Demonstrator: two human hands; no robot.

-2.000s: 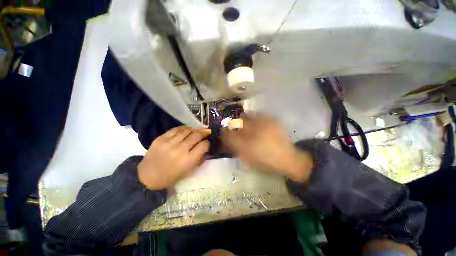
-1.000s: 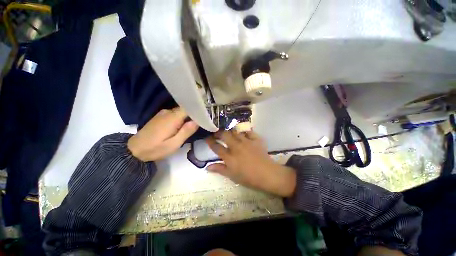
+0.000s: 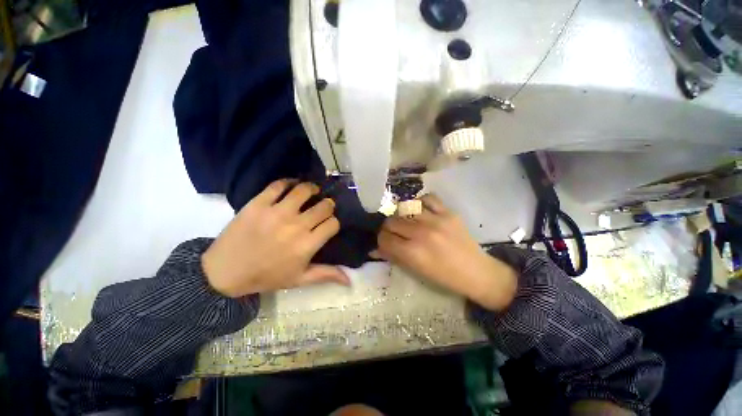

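Observation:
A dark navy garment piece (image 3: 244,130) lies in folds left of and under the white sewing machine head (image 3: 521,73). My left hand (image 3: 272,240) lies on the cloth left of the needle area, fingers bent over it and thumb pointing right. My right hand (image 3: 435,248) is right of the needle area, its fingertips on the right edge of the cloth beside the small cream wheel (image 3: 409,208). The ribbed cream knob (image 3: 462,141) is above. The metal presser parts (image 3: 405,184) show only partly, and the needle point cannot be made out.
Black shears (image 3: 556,219) with loop handles lie under the machine arm at right. More navy cloth (image 3: 73,122) with a small white label (image 3: 33,84) is at far left. The worn table edge (image 3: 325,329) runs along the front. A blue stick (image 3: 651,217) lies at right.
The navy cloth now spreads between my hands in front of the needle area. My left hand is flatter over it, and my right hand has moved right. The dark looped strip seen earlier no longer shows there.

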